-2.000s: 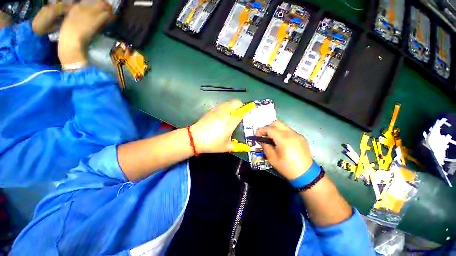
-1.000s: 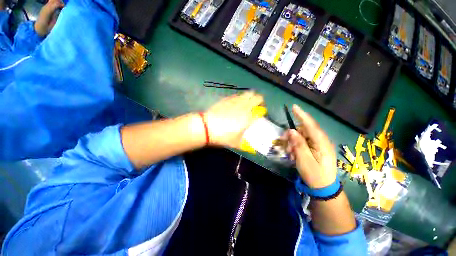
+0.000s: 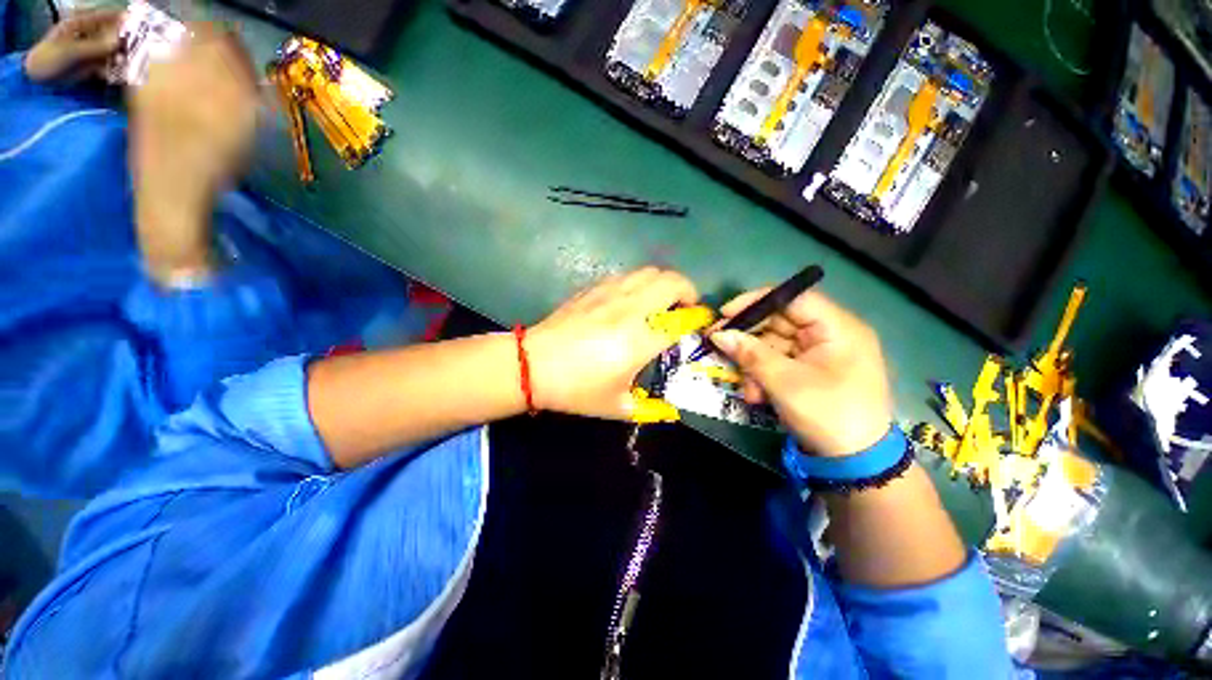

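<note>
My left hand (image 3: 614, 348), with yellow finger cots on thumb and finger, holds a phone mid-frame (image 3: 702, 393) at the centre, in front of my chest. My right hand (image 3: 813, 365) holds dark tweezers (image 3: 768, 303) like a pen, their tip over the upper left end of the mid-frame. An orange piece shows on the mid-frame near my right fingers; whether it is fixed there I cannot tell. My right fingers hide part of the mid-frame.
A black tray (image 3: 984, 286) at the back holds several phones with orange flex cables. Spare tweezers (image 3: 618, 202) lie on the green mat. Loose flex cables (image 3: 1017, 412), a clear bag (image 3: 1030, 574) and white scraps (image 3: 1172, 399) lie right. Another person's hands (image 3: 193, 140) and flex cables (image 3: 332, 106) are left.
The mid-frame, upright two seconds ago, is now tilted, its lower end pointing right. My right hand has brought the tweezers back over it. The neighbour's arm has moved down from the top edge.
</note>
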